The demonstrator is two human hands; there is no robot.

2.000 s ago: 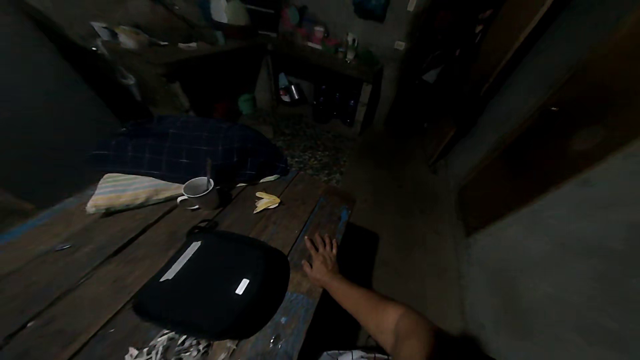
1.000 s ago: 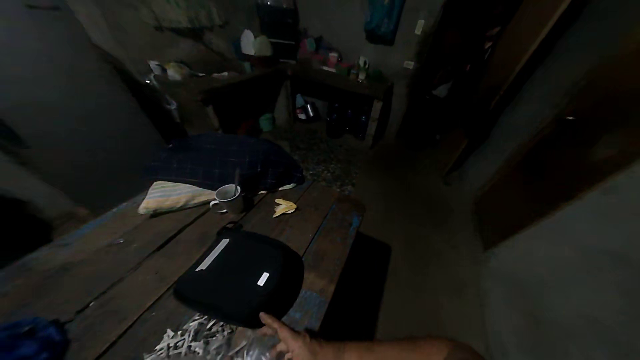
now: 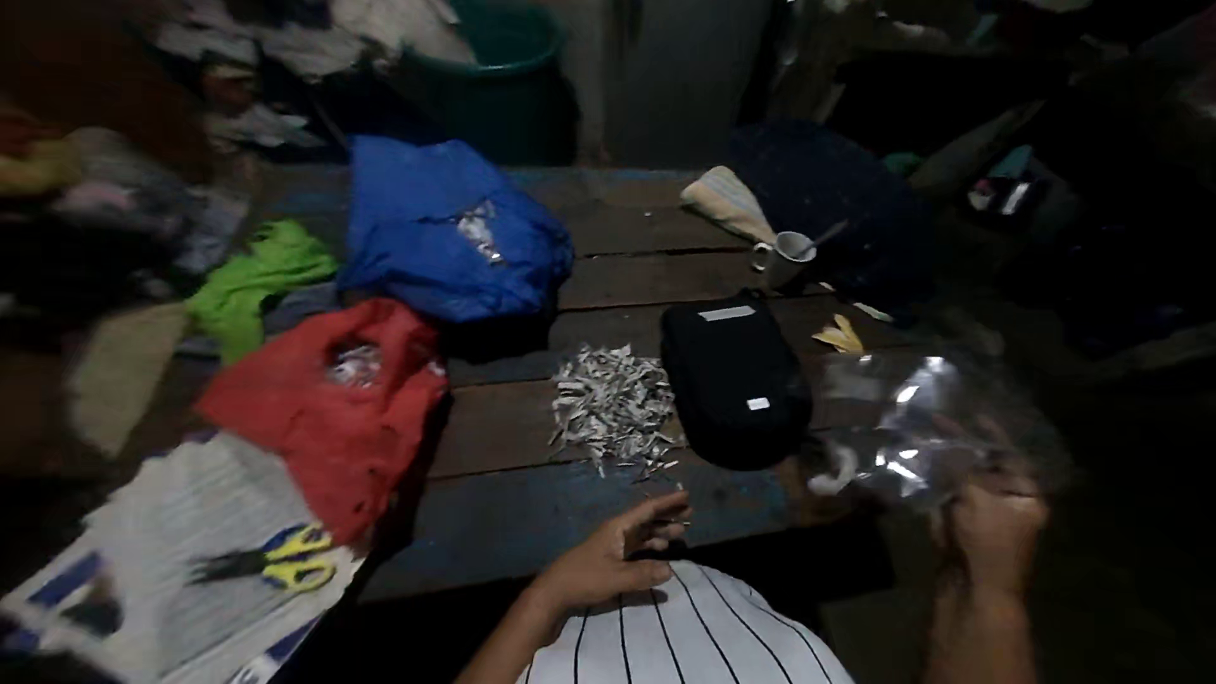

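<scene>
My right hand, at the right beyond the table's edge, grips a clear plastic bag, which spreads out blurred to the upper left of it. My left hand is empty, fingers apart, over the near table edge. Just past it lies a pile of shredded paper strips on the wooden table. A black zipped case sits right of the pile. Left of the pile are a red plastic bag and a blue plastic bag, each with shiny material showing through an opening.
Yellow-handled scissors lie on newspaper at the near left. A green cloth or bag is behind the red bag. A mug with a spoon, a striped cloth and a banana peel are beyond the case. A green bin stands behind.
The view has swung left, bringing the colored bags and scissors in. My right hand, earlier at the table edge and then beside the black case, now holds the clear bag. My left hand has come into view.
</scene>
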